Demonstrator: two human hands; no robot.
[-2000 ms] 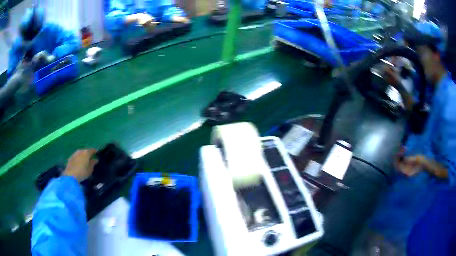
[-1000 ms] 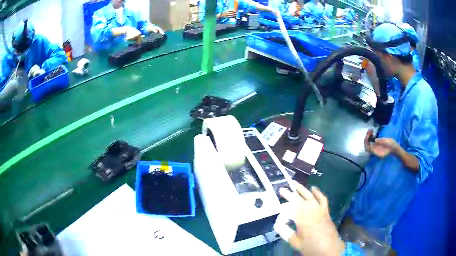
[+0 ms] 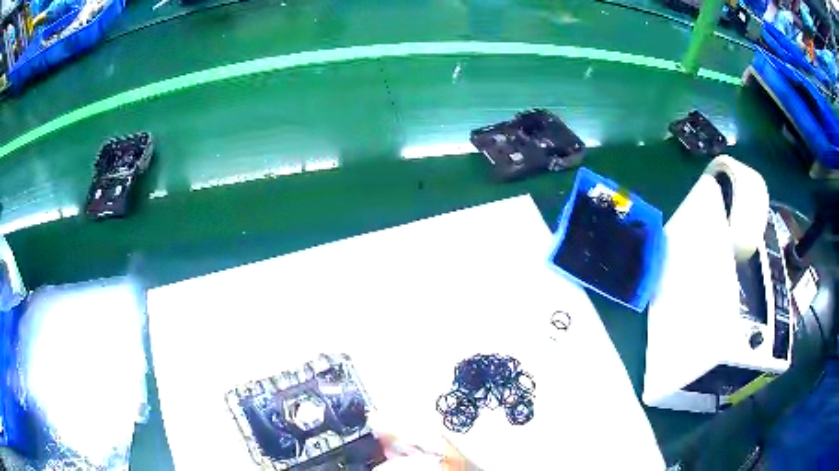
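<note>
A black housing [image 3: 302,412] with a hexagonal central opening is at the lower middle, over the white sheet [image 3: 368,294], its recessed side facing me. My right hand [image 3: 428,455] is at the bottom edge, mostly cut off, its fingers against the housing's lower right corner. A white covering shows on it. Whether it grips the housing is unclear. My left hand is not in view. A tangled pile of black sealing rings [image 3: 486,388] lies right of the housing. One ring [image 3: 560,320] lies apart, above right of the pile.
A blue parts bin [image 3: 655,262] of black rings stands beyond the sheet's right edge, beside the white tape dispenser [image 3: 685,322]. More housings sit on the green belt: left [image 3: 120,175], centre-right [image 3: 529,143] and right [image 3: 699,133]. Shiny clear bags [image 3: 83,368] lie at left.
The view has swung left and down, bringing the ring pile and near housing into sight. My right hand has gone from beside the tape dispenser to the housing's corner.
</note>
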